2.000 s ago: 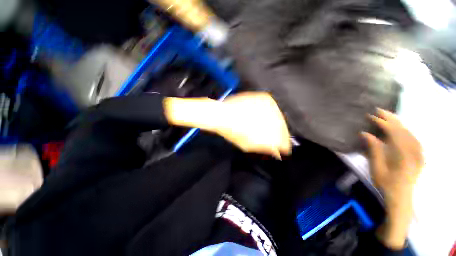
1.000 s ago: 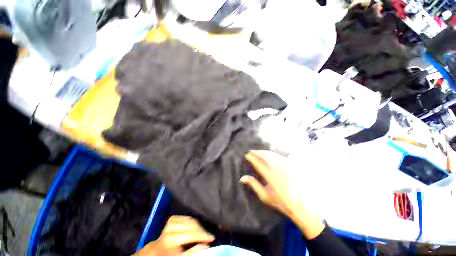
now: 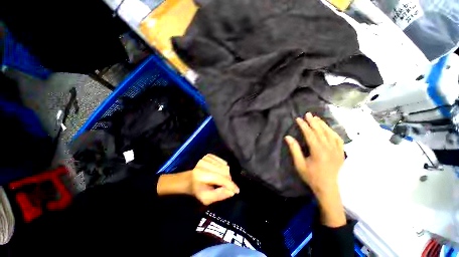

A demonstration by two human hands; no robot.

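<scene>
A dark grey-brown garment piece lies bunched and folded on the white machine table and hangs over its front edge. My right hand rests on the garment's right part, fingers spread, not visibly gripping it. My left hand is curled in front of my body, left of the garment's hanging edge and apart from it. Whether its fingers hold anything small cannot be told. The white sewing machine stands right of the garment.
A blue crate with dark garments stands on the floor at the left; another blue crate shows below the table edge. A red stool is at the lower left. A yellow board lies partly under the garment. A clear plastic bag is at the upper right.
The view has swung, so the garment appears higher and further right. My right hand stays on the garment. My left hand, first out over my lap, now shows fully, curled near the garment's edge.
</scene>
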